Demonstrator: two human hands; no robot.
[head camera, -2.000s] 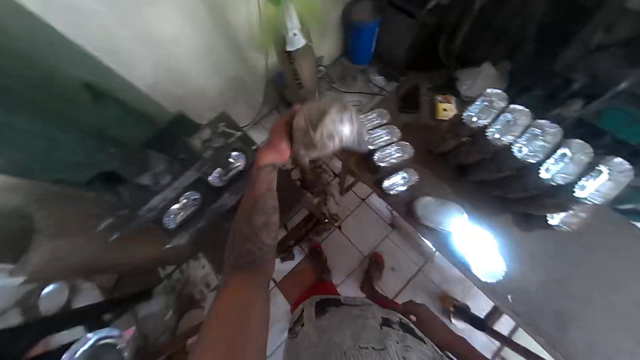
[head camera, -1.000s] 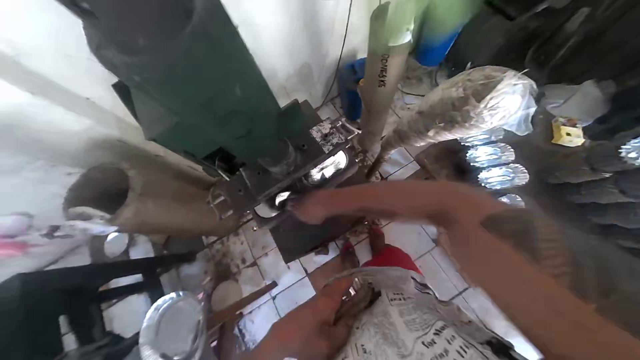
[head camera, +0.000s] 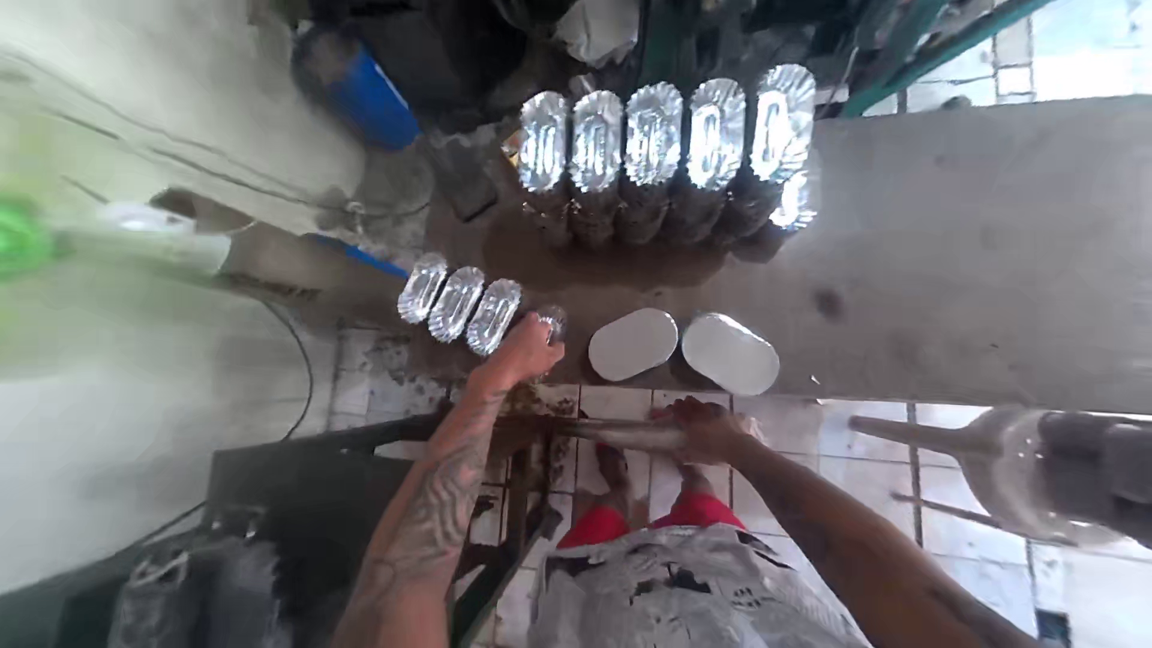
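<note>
My left hand (head camera: 529, 349) reaches over the near edge of the table and has its fingers around a small foil tray (head camera: 553, 320). To its left stand several oval foil trays (head camera: 457, 304) with crimped rims. My right hand (head camera: 711, 432) is below the table edge, at the end of a long pale bar-like thing (head camera: 621, 434); blur hides whether the fingers grip it. Two flat pale oval pieces, one (head camera: 633, 345) nearer my left hand and the other (head camera: 730, 354) farther right, lie on the table between the trays and the bare surface.
Several tall stacks of foil trays (head camera: 653, 135) stand at the table's far side. The grey table (head camera: 972, 261) extends right. A blue container (head camera: 373, 99) is at the upper left, dark machinery (head camera: 270, 531) at the lower left, and a stool-like object (head camera: 1017, 472) at the right.
The view has swung from the green machine to the table. My left hand, low in the view a second ago, is now at the foil trays. My right hand has left the machine.
</note>
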